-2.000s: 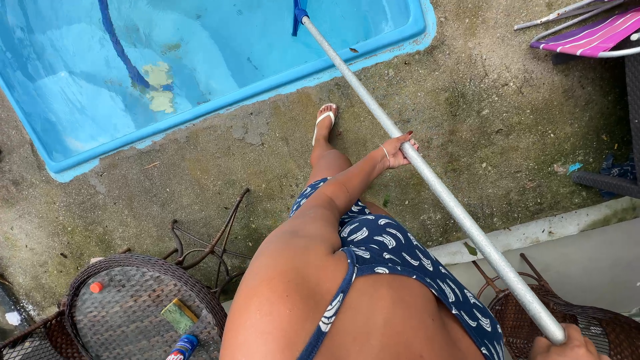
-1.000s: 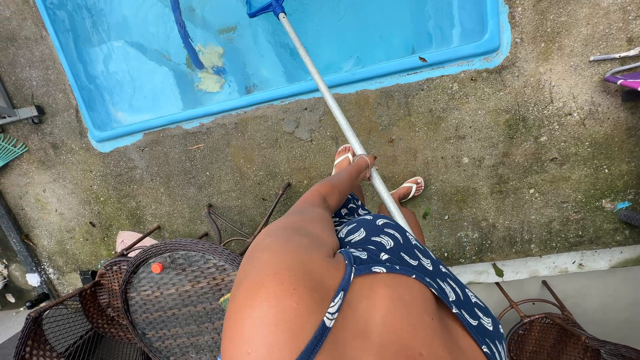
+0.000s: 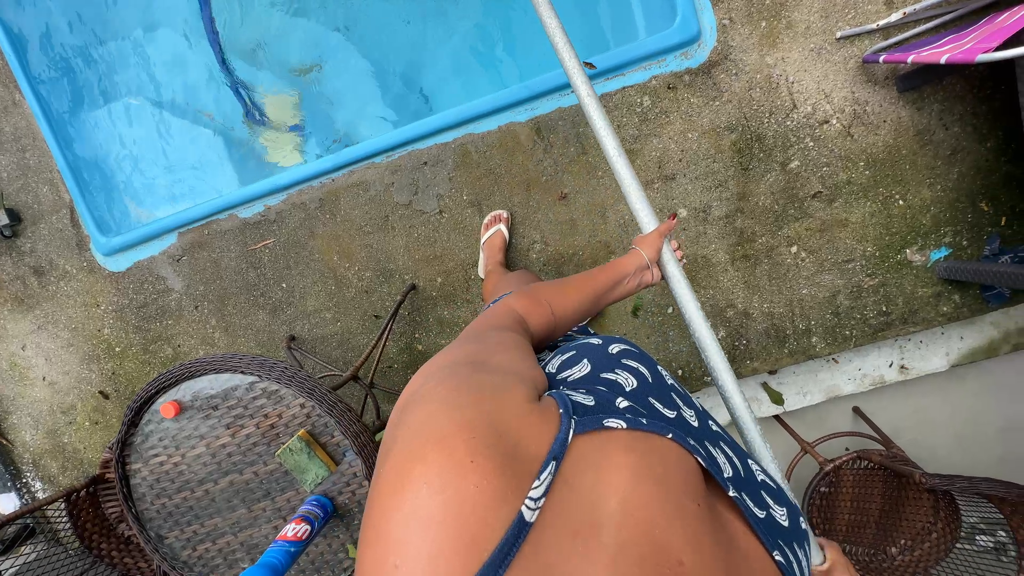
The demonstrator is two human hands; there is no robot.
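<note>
A long silvery metal pole (image 3: 616,152) runs from the top edge, over the rim of the blue swimming pool (image 3: 448,128), down to the lower right. My left hand (image 3: 660,248) wraps around its middle part, a thin bracelet at the wrist. At the pole's lower end, by my side, my right hand (image 3: 834,558) grips it and is partly cut off by the bottom edge. The pole's far end lies outside the view. Under the water, a dark blue hose (image 3: 228,72) reaches a pale yellowish thing (image 3: 282,130).
A round wicker table (image 3: 200,472) at lower left holds a sponge (image 3: 306,460), an orange cap (image 3: 170,410) and a blue bottle (image 3: 294,532). A wicker chair (image 3: 880,504) stands at lower right, by a low concrete curb (image 3: 888,364). A pink folding chair (image 3: 960,40) is at upper right.
The blue pole head, seen at the pool earlier, has left the view. Between one second ago and now, my left hand has moved away from my feet, to the right, with the pole.
</note>
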